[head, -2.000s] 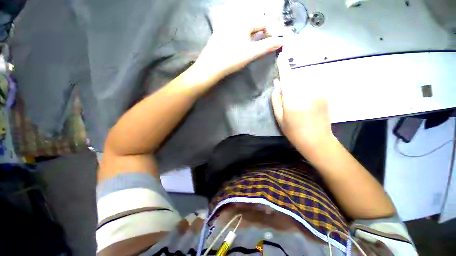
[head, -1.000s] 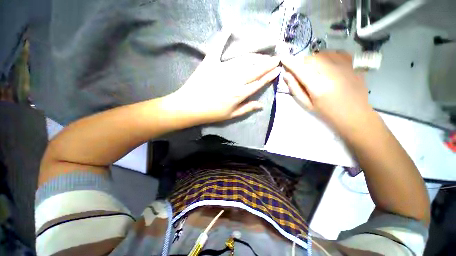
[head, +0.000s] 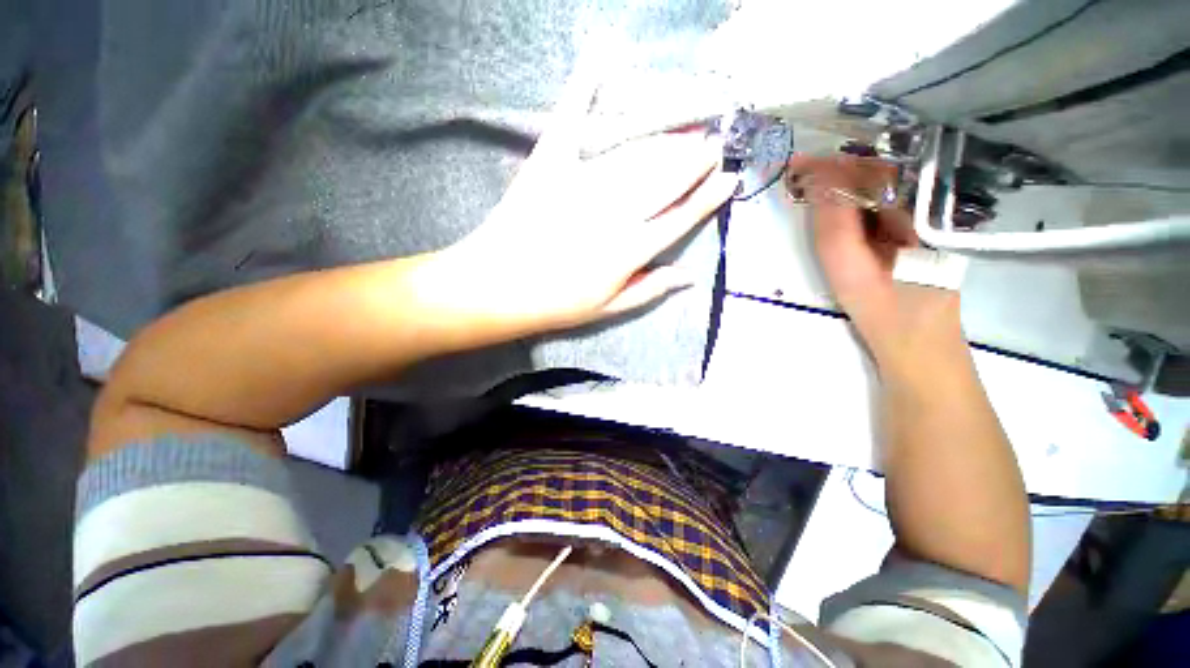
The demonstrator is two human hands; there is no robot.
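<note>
The large grey garment panel [head: 431, 183] spreads over the table, with a narrow dark strip [head: 717, 294] along its right edge. My left hand [head: 587, 215] lies flat on the panel, fingertips at its right edge just below the needle plate [head: 763, 154]. My right hand [head: 868, 235] is off the cloth, right of the plate, beneath the machine head; its fingers are partly hidden by metal parts, and whether they hold anything cannot be told. The white sewing machine [head: 1018, 65] reaches in from the upper right.
Red-handled thread snips [head: 1133, 415] lie on the table at the right. A bent white metal bar [head: 1044, 240] crosses above my right hand. The white ribbed part [head: 929, 269] is beside my right wrist. The checked apron [head: 587, 502] covers my lap.
My right hand has left the cloth edge and moved right, under the machine head. My left hand has stayed on the panel. The view has shifted, showing more of the machine and the snips.
</note>
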